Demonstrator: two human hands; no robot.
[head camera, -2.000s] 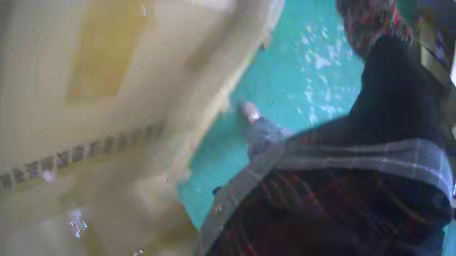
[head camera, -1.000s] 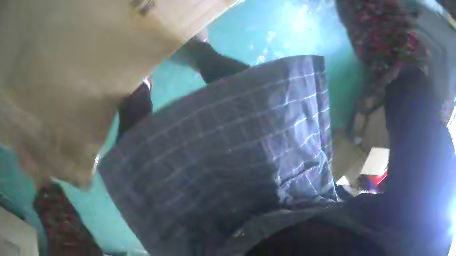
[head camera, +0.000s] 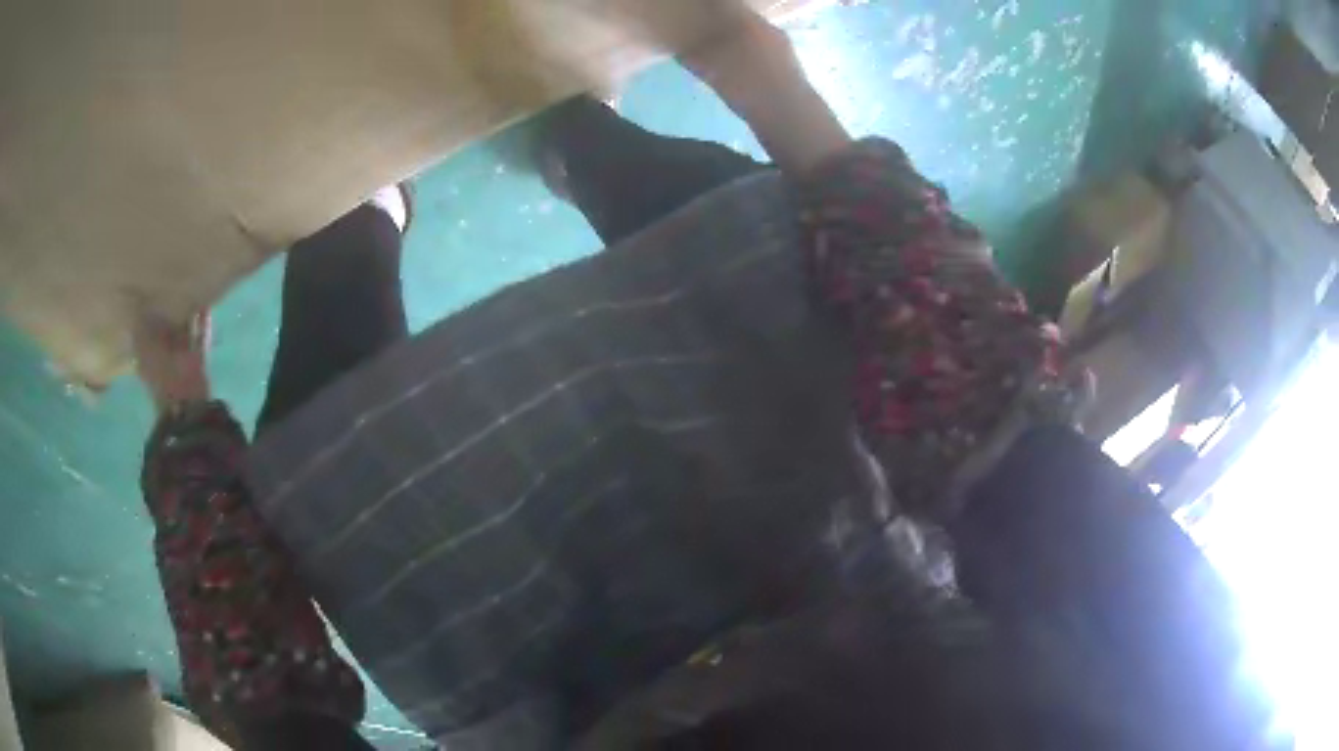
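A large brown cardboard carton (head camera: 294, 103) fills the upper left, blurred, with a yellowish tape strip. My left hand (head camera: 173, 345) is at the carton's lower left edge and appears to grip it; its fingers are blurred and partly hidden. My right hand (head camera: 711, 33) is at the carton's right end near the top of the picture and appears to grip it; its fingers blend into the cardboard. Both forearms wear red-patterned sleeves.
My dark-clad legs and checked apron (head camera: 543, 396) are just behind the carton. The green floor (head camera: 940, 74) shows around it. Brown boxes (head camera: 1109, 228) stand at the right, another (head camera: 103, 712) at lower left. Bright glare covers the lower right.
My right forearm has come forward to the carton's right end. My left hand has come into clearer view at its left edge. The carton sits a little higher in the picture.
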